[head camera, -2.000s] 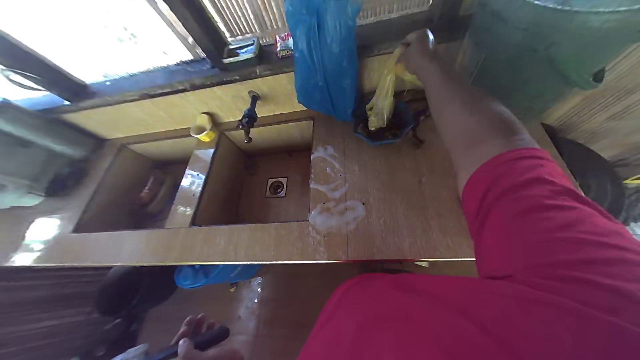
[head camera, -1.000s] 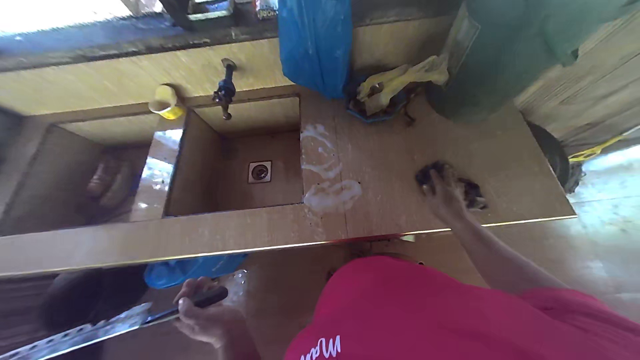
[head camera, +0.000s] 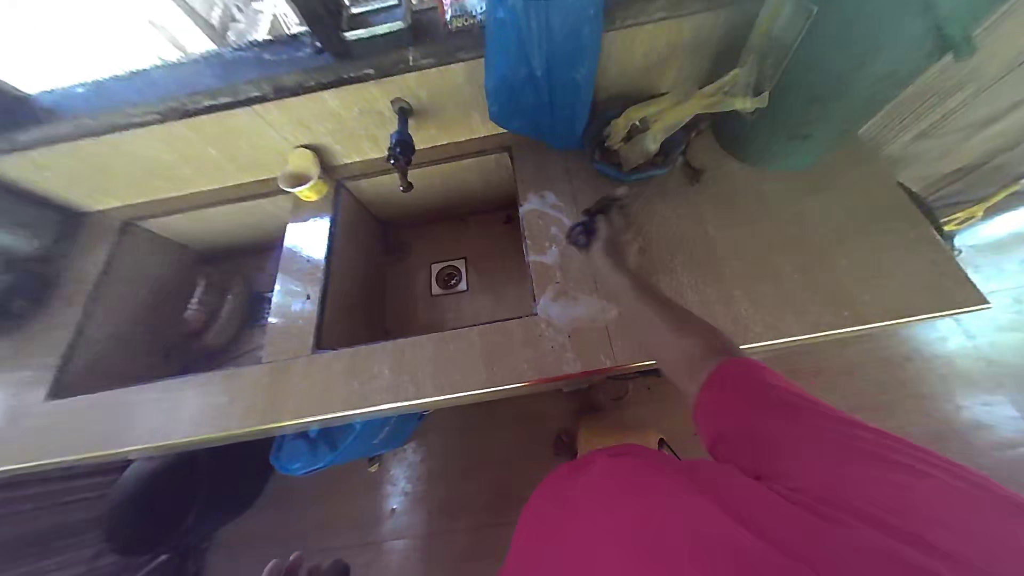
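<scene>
My right hand (head camera: 610, 232) is on the tiled counter (head camera: 768, 264), right of the square sink basin (head camera: 432, 280), and is shut on a dark cloth (head camera: 582, 233), blurred by motion. White suds (head camera: 572, 308) lie on the counter between the hand and the basin. Only the fingertips of my left hand (head camera: 308, 566) show at the bottom edge, beside the dark end of a handle (head camera: 338, 567); the rest of it is hidden, so its grip cannot be told. A dark tap (head camera: 402, 148) stands over the basin, with a yellow cup (head camera: 304, 174) to its left.
A blue plastic bag (head camera: 544, 72) hangs at the back wall. Beside it a blue basin (head camera: 632, 170) holds yellowish plastic (head camera: 680, 112), next to a large green container (head camera: 848, 88). A second sink basin (head camera: 152, 280) lies left. Below the counter is another blue bag (head camera: 344, 442).
My right hand has moved with the dark cloth from the counter's right part leftward towards the suds. My left hand, earlier seen with a black-handled knife-like tool, has mostly left the view.
</scene>
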